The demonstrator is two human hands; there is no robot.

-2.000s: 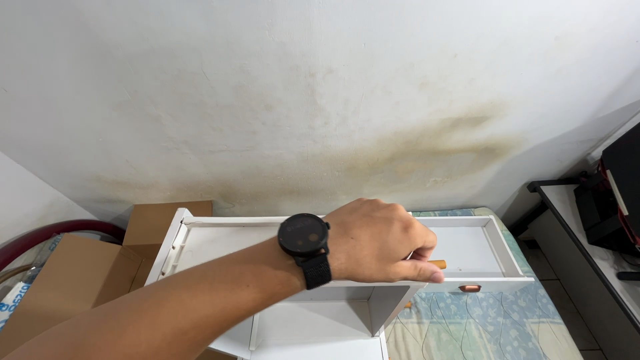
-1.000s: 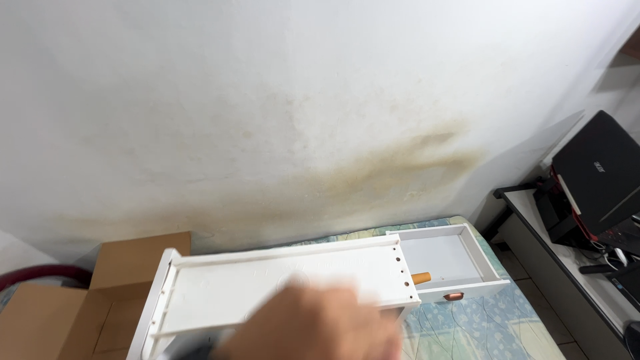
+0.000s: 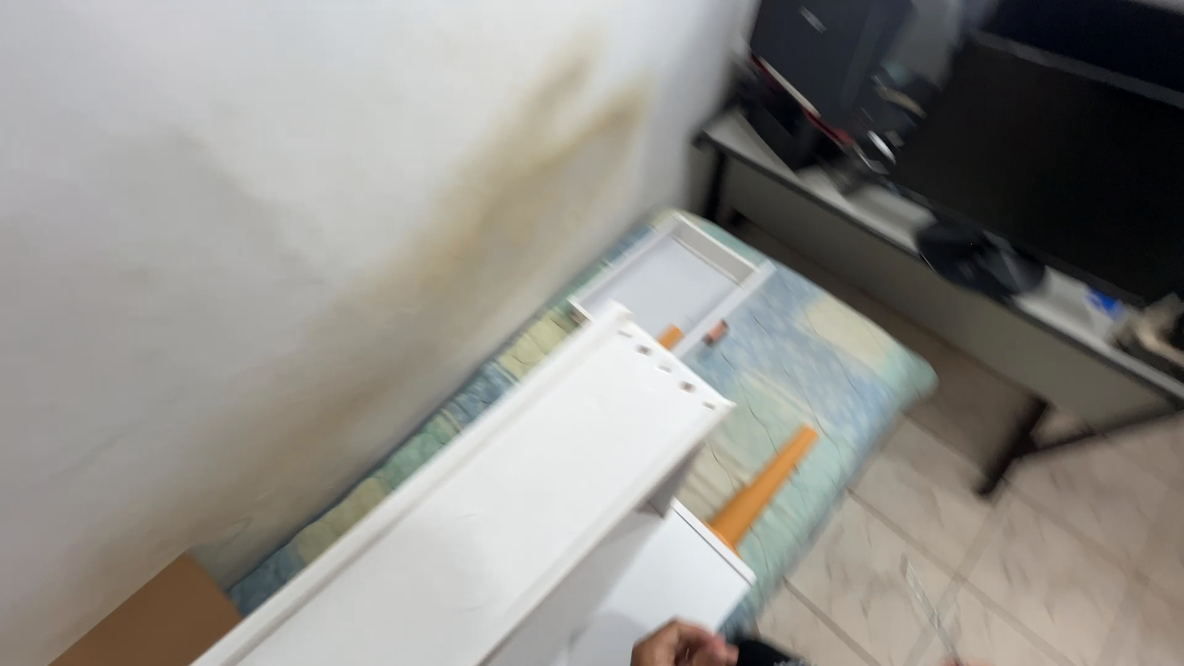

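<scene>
A long white furniture panel (image 3: 499, 481) with a row of holes at its end runs diagonally up from the bottom edge. My left hand (image 3: 684, 644) shows partly at the bottom edge, fingers curled, beside a lower white panel (image 3: 661, 578); a black thing lies against its right, and whether it holds anything is unclear. What seems a fingertip of my right hand (image 3: 964, 661) barely shows further right, near a thin, clear, blurred object (image 3: 928, 606). An orange tapered leg (image 3: 763, 490) rests on the mattress. Beyond the panel lies a white drawer (image 3: 680, 282) with a copper-coloured pull (image 3: 716, 333).
A patterned mattress (image 3: 832, 324) lies under the furniture, along a stained white wall (image 3: 324, 185). Cardboard (image 3: 157, 620) stands at bottom left. A desk (image 3: 832, 208) with a dark monitor (image 3: 1045, 157) and other black equipment is at upper right, above a tiled floor (image 3: 1017, 536).
The view has swung right. The watch-wearing hand, over the panel's end by the drawer two seconds ago, has left it and now shows low in view. The orange leg on the mattress has come into sight.
</scene>
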